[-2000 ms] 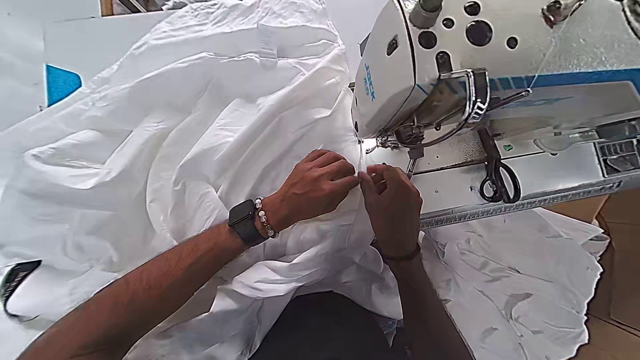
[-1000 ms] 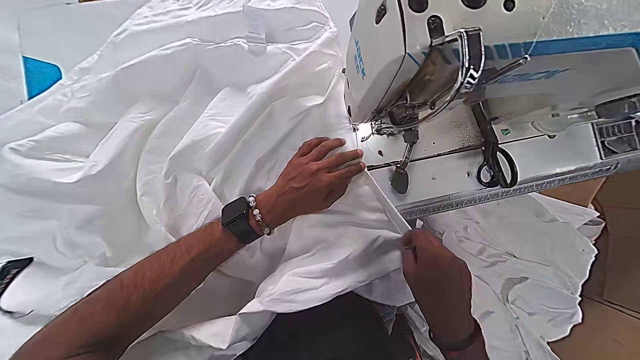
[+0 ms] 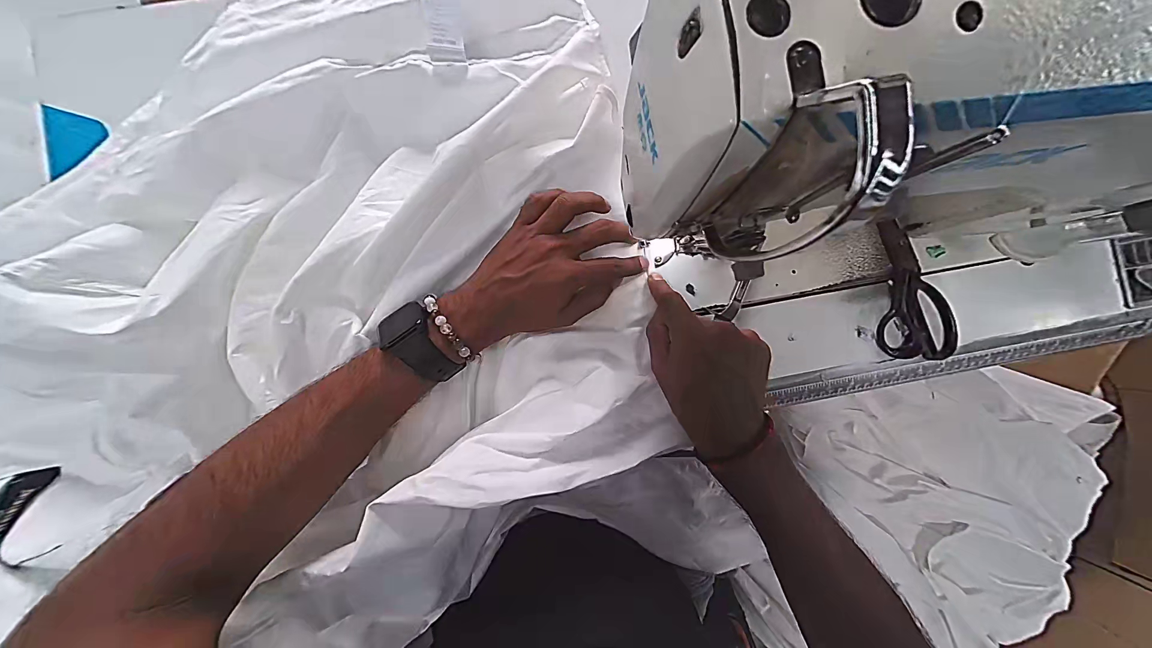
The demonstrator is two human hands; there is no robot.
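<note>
White fabric (image 3: 306, 207) lies in loose folds over the table and down across my lap. Its edge runs up to the needle area of a Jack sewing machine (image 3: 684, 108), by the presser foot (image 3: 661, 250). My left hand (image 3: 549, 265), with a watch and a beaded bracelet at the wrist, rests spread on the fabric, fingertips just left of the foot. My right hand (image 3: 706, 360) pinches the fabric edge close below the foot, index finger pointing at it. The two hands' fingertips nearly meet. The needle itself is too small to make out.
Black-handled scissors (image 3: 918, 315) lie on the machine bed, right of my right hand. A measuring scale (image 3: 954, 360) runs along the bed's front edge. More white fabric (image 3: 954, 486) hangs below it at the right. A dark object (image 3: 22, 499) lies at the far left.
My right hand first moved down along the fabric edge, away from the foot, and is now back up beside it. My left hand stays flat on the fabric near the foot.
</note>
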